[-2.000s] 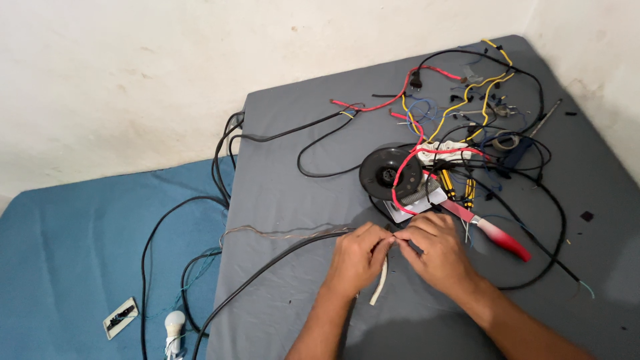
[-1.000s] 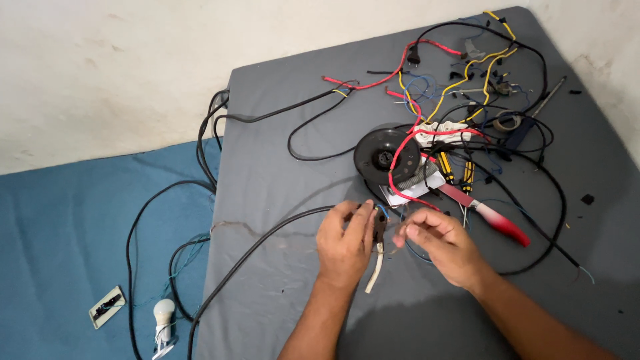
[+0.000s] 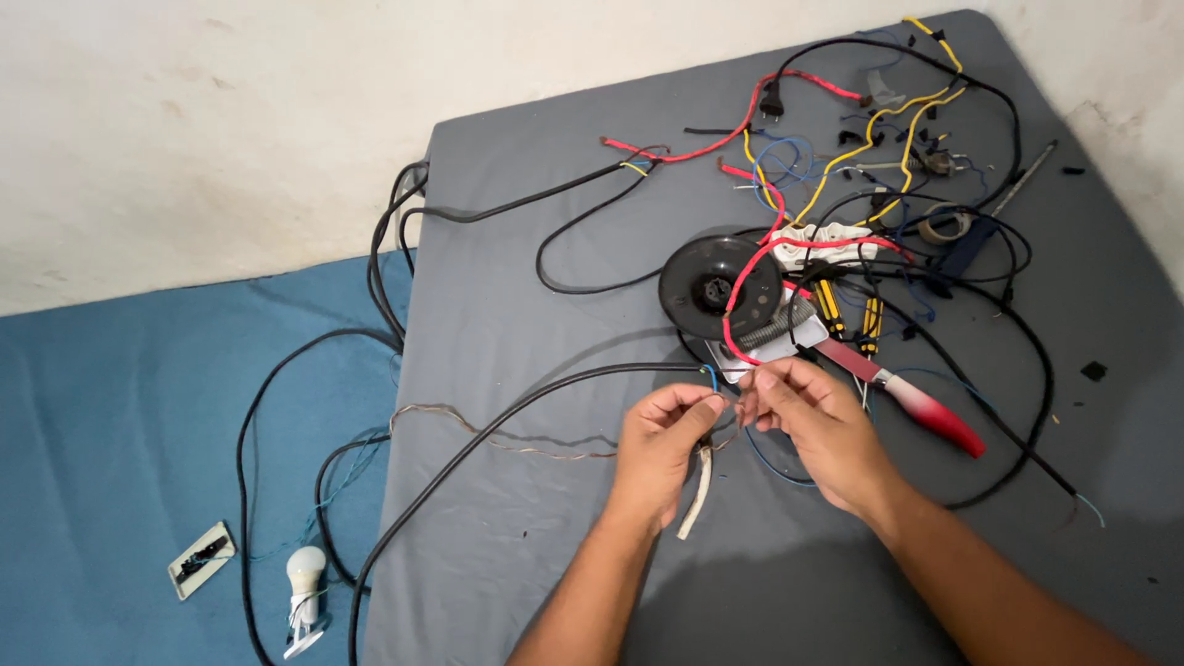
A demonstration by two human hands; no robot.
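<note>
Over the grey sheet, my left hand (image 3: 668, 444) pinches the end of a blue-insulated wire (image 3: 710, 377) that comes out of a thick black cable (image 3: 555, 381). My right hand (image 3: 814, 425), just to its right, has thumb and forefinger closed on a thin wire; its exact end is hidden by the fingers. Thin brown twisted wire (image 3: 546, 452) runs from the left towards both hands. Below my left fingers a short white sleeved piece (image 3: 696, 495) hangs down. A black plastic spool (image 3: 717, 287) lies right behind the hands.
A knife with a red and white handle (image 3: 934, 416), yellow-black screwdrivers (image 3: 828, 307), a white socket strip (image 3: 823, 245), a tape roll (image 3: 943, 224) and tangled red, yellow and black wires lie at the back right. On the blue surface are a light bulb (image 3: 305, 569) and a white plate (image 3: 202, 560).
My hands were together two seconds ago and have since moved slightly apart. The blue wire end now shows above my left fingertips, and the black cable's end is in plain sight.
</note>
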